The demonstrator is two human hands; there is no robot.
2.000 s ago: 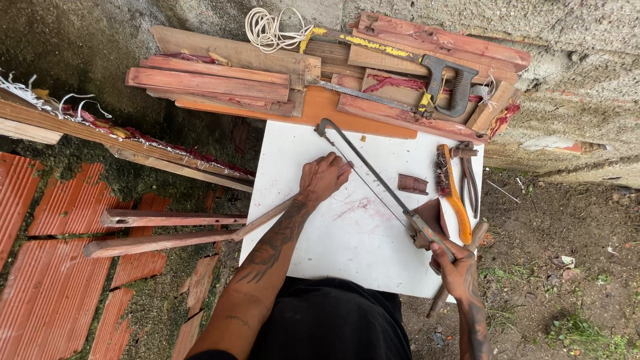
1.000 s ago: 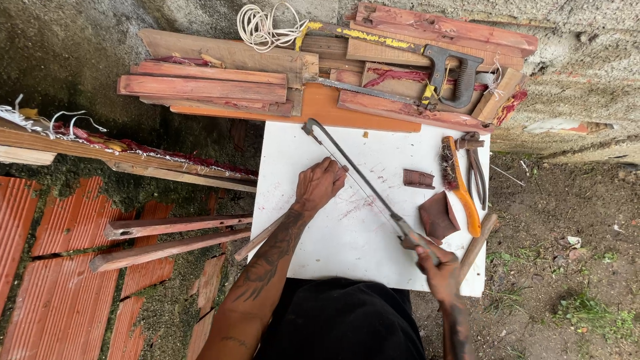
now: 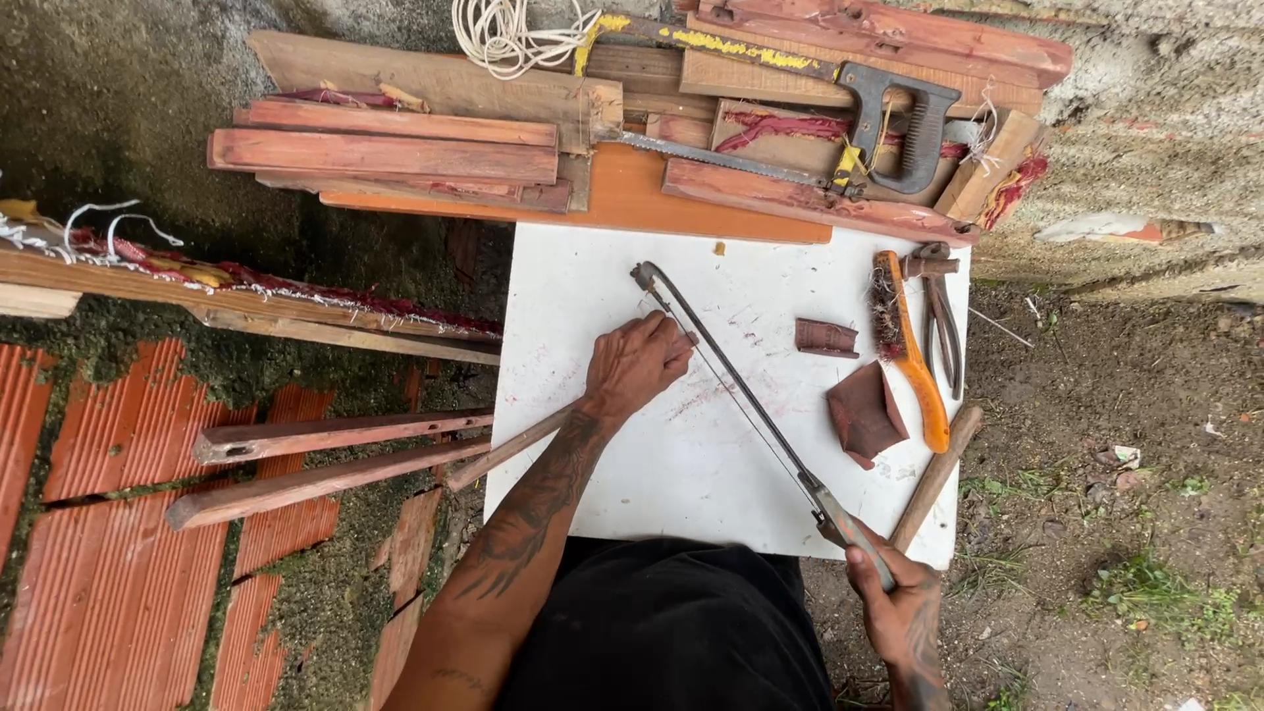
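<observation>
My left hand [image 3: 637,365] is closed around a slim wooden stick [image 3: 518,444], whose short end shows by the thumb and whose longer end passes under my forearm. In my right hand [image 3: 894,592] is the handle of a hacksaw [image 3: 736,380], its dark frame slanting up and left over the white board [image 3: 612,494]. The saw's thin blade lies close to the stick's end beside my left fingers; whether they touch is hard to tell. Right of the saw are folded sandpaper [image 3: 867,415], a curled piece of sandpaper [image 3: 827,338] and an orange-handled wire brush [image 3: 913,355].
Pincers [image 3: 943,326] and a round wooden handle [image 3: 938,474] lie at the board's right side. Behind are wood pieces [image 3: 385,158], a second hacksaw [image 3: 904,128] and coiled white cord [image 3: 513,39]. Two wooden bars [image 3: 336,479] stick out at left, near a long beam [image 3: 247,296].
Both hands keep their hold on the stick and the hacksaw. Over the last two seconds the saw has shifted slightly along its slanted line, with little other movement.
</observation>
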